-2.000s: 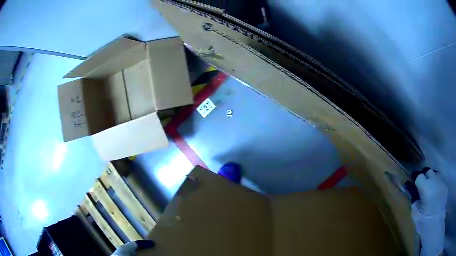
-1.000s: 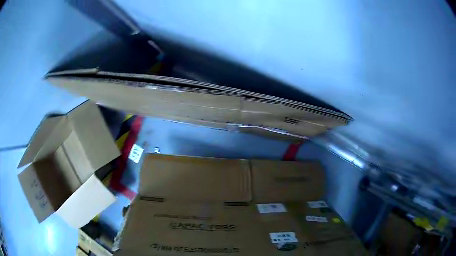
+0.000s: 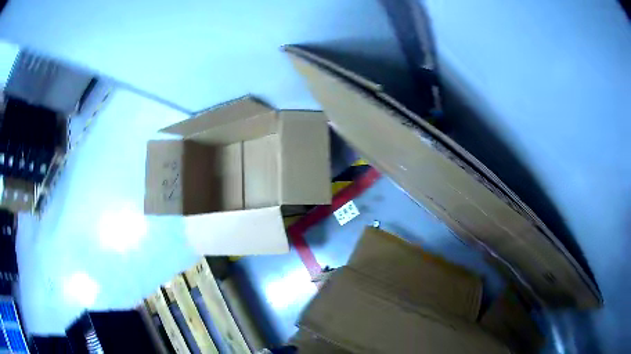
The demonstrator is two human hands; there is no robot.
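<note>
A folded brown cardboard sheet (image 3: 408,290) lies tilted across the bottom centre and right. My left hand (image 3: 279,350), in a white glove with dark fingertips, is mostly cut off by the bottom edge. Its dark fingertips are at the sheet's lower left edge and appear to grip it. My right hand is not in view. More flattened cardboard (image 3: 443,187) stands on edge against the wall at the right.
An open carton (image 3: 304,159) with its flaps out stands left of centre. A wooden pallet (image 3: 198,304) and a black crate (image 3: 117,332) are at the lower left. Red tape (image 3: 304,253) and a white label (image 3: 346,213) mark the floor. Dark stacked crates (image 3: 31,131) stand far left.
The view has swung back left from the printed face of the held cardboard. The held sheet now shows plain brown faces at an angle. My right hand, seen two seconds ago, has left the view.
</note>
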